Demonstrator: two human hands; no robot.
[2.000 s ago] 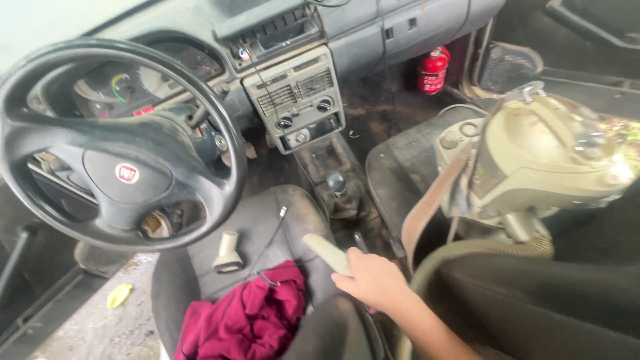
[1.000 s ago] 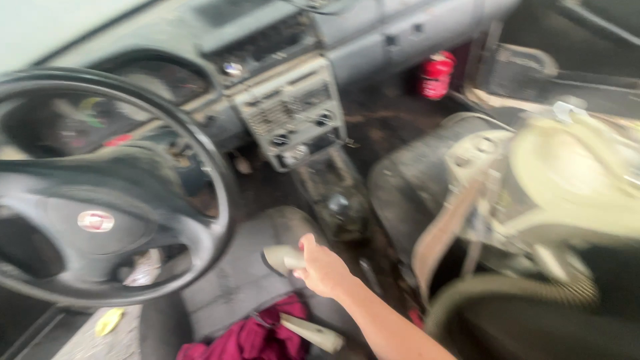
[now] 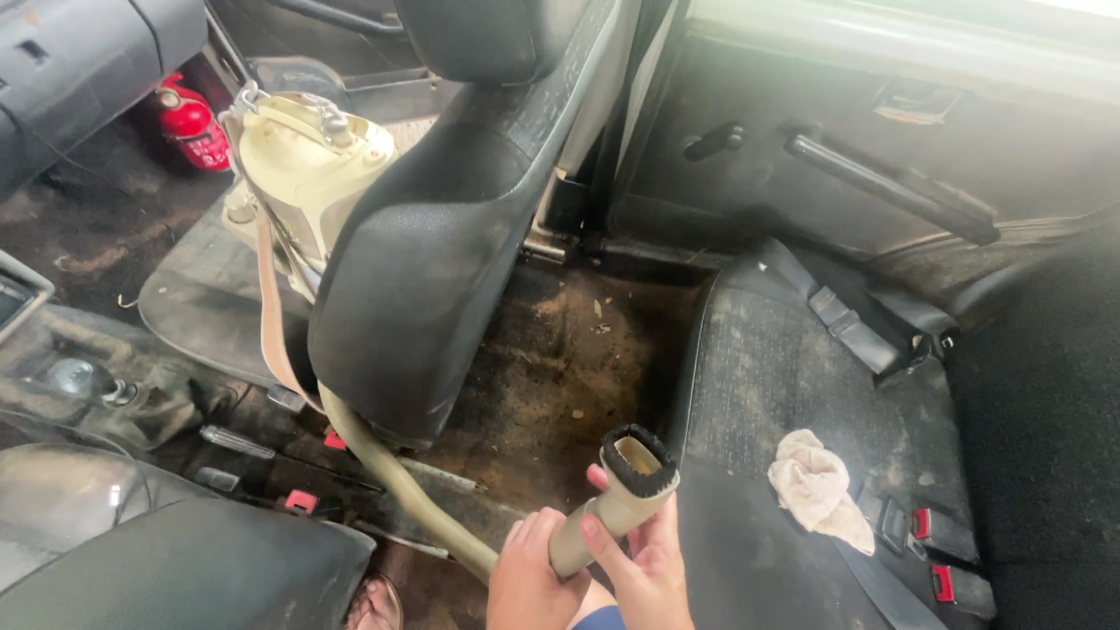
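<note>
Both my hands are at the bottom centre of the head view. My left hand [image 3: 535, 569] is wrapped around the end of a beige vacuum hose [image 3: 407, 490]. My right hand [image 3: 643, 556] grips a beige vacuum brush nozzle [image 3: 604, 516], whose oval mouth has dark bristles and points up. Nozzle and hose meet between my hands; their joint is partly hidden by the fingers. From there the hose runs past the front seat's backrest toward a beige canister vacuum cleaner [image 3: 306, 166] with a strap [image 3: 271, 306], standing on the front passenger seat.
Crumbs and dirt lie on the rear footwell carpet [image 3: 560, 350]. A crumpled pale cloth [image 3: 814, 486] rests on the rear seat [image 3: 744, 376] near red-buttoned seat belt buckles [image 3: 949, 534]. The front passenger backrest [image 3: 420, 254], handbrake lever [image 3: 236, 442] and red fire extinguisher [image 3: 192, 127] are at left.
The view has swung right, from the steering wheel to the rear footwell. Earlier one hand held a beige attachment over the driver's seat; now both hands are on the hose and brush nozzle.
</note>
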